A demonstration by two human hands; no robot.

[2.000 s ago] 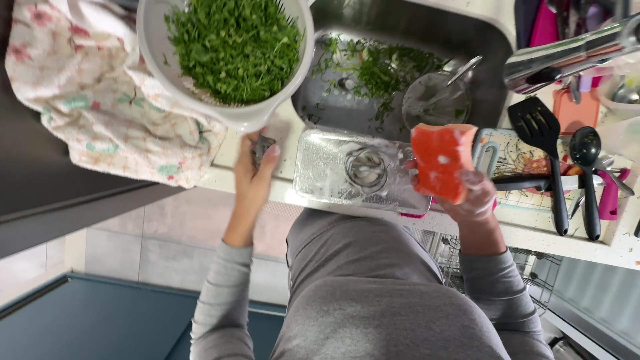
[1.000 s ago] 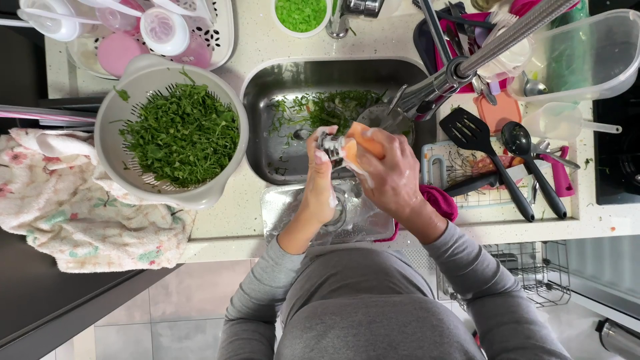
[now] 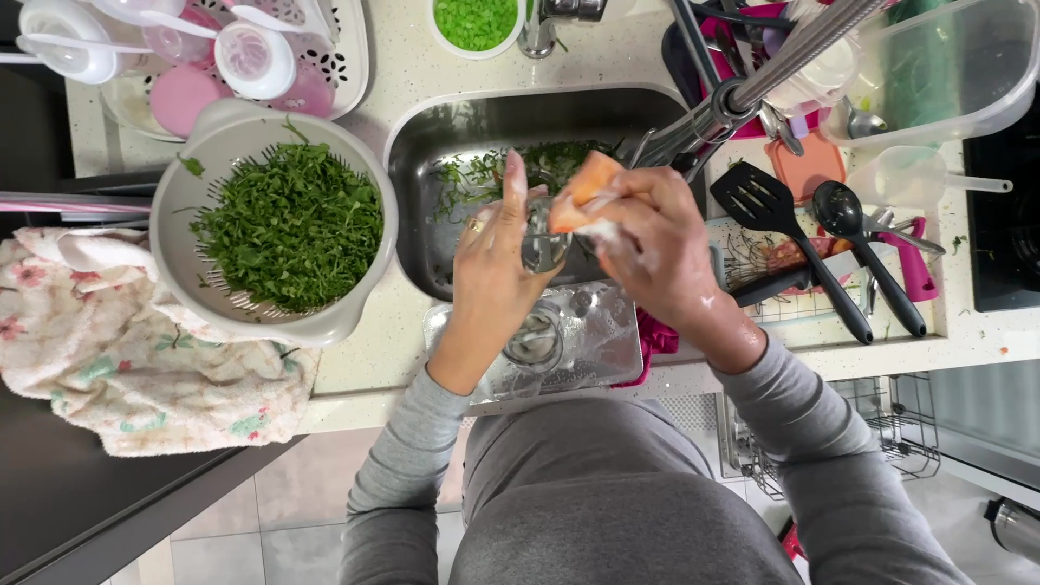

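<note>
My left hand (image 3: pixel 497 264) holds a small clear glass (image 3: pixel 543 240) over the near side of the steel sink (image 3: pixel 422 175). In my right hand (image 3: pixel 662 244) is a soapy orange sponge (image 3: pixel 591 188), close against the glass. Suds cover parts of the right fingers. Below my hands a wet clear tray (image 3: pixel 597 341) lies at the counter's front edge, with a round glass item (image 3: pixel 534 335) on it. Chopped greens (image 3: pixel 552 158) lie in the sink. The sponge and fingers hide part of the held glass.
A grey colander (image 3: pixel 172 211) of chopped greens stands left, partly on a floral towel (image 3: pixel 179 382). Behind it is a rack (image 3: pixel 352 57) with baby bottles. A spring-hose faucet (image 3: pixel 723 110) reaches over the sink's right. A slotted turner (image 3: pixel 756 199), spoon (image 3: pixel 841 213) and knife (image 3: pixel 772 286) lie right.
Two seconds ago the hands were apart, the right with the sponge raised; they have come together over the sink. The sponge has since shifted against the glass. The view has moved noticeably.
</note>
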